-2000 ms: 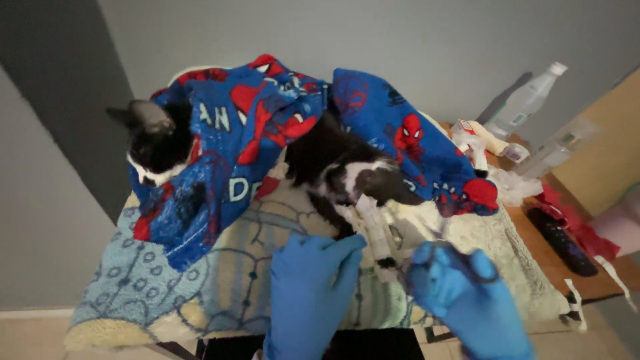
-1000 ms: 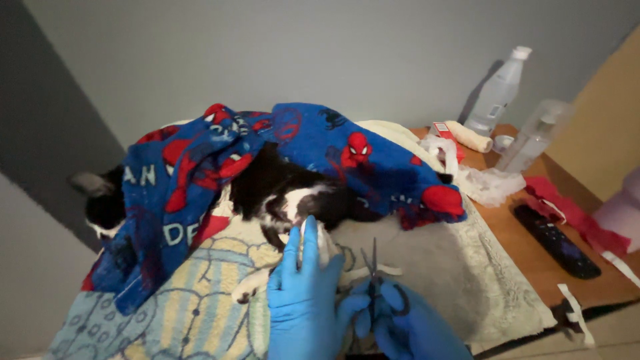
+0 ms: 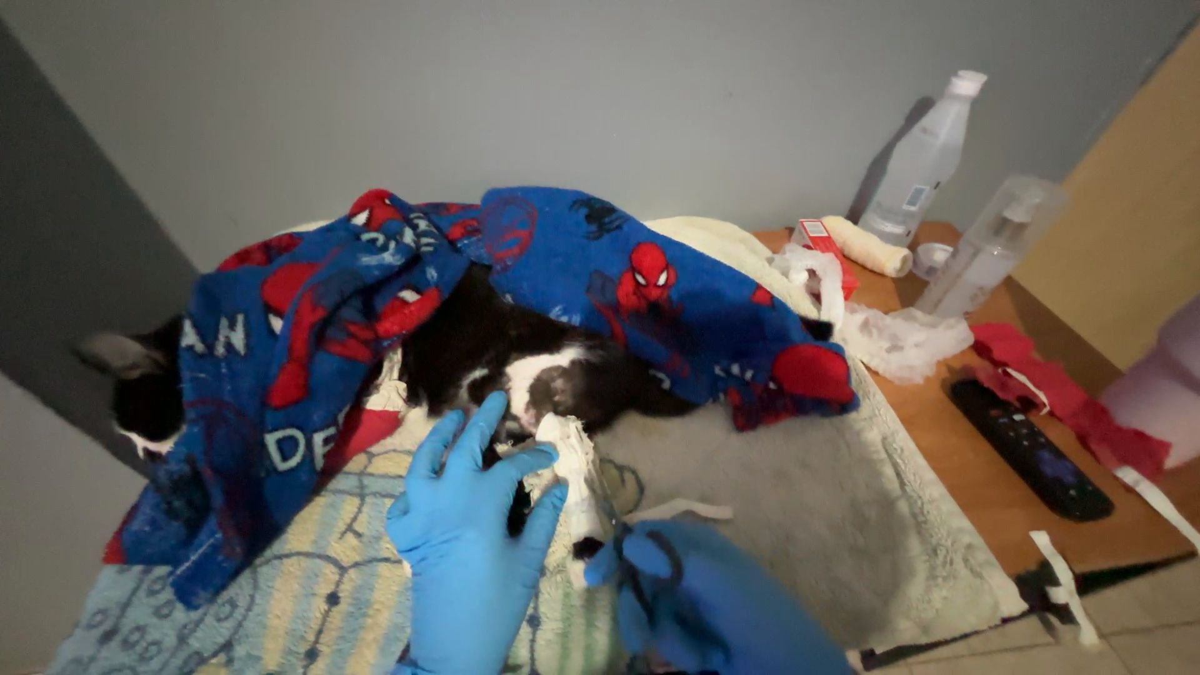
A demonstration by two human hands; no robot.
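Note:
A black and white cat (image 3: 469, 347) lies on its side on a patterned blanket (image 3: 309, 553), with its head at the left. A blue towel (image 3: 581, 253) with red figures covers much of its body. White bandage (image 3: 572, 469) wraps one leg, and a dark paw tip shows below it. My left hand (image 3: 469, 516), in a blue glove, rests beside the wrapped leg, fingers spread, thumb and a finger against the bandage. My right hand (image 3: 675, 572), also gloved, holds dark-handled scissors (image 3: 656, 553) at the lower part of the bandage; their blades are mostly hidden. A loose white strip (image 3: 684, 509) lies nearby.
On the wooden table (image 3: 1012, 319) at the right are a clear bottle (image 3: 923, 159), a spray bottle (image 3: 984, 253), a gauze roll (image 3: 867, 247), a red and white box (image 3: 825, 248), crumpled white plastic (image 3: 905, 342), a black remote control (image 3: 1031, 450) and red material (image 3: 1078, 394). A grey wall stands behind.
My right hand has brought the scissors in against the lower bandage. My left hand has its fingers more spread and lies at the leg's left side. The view has shifted.

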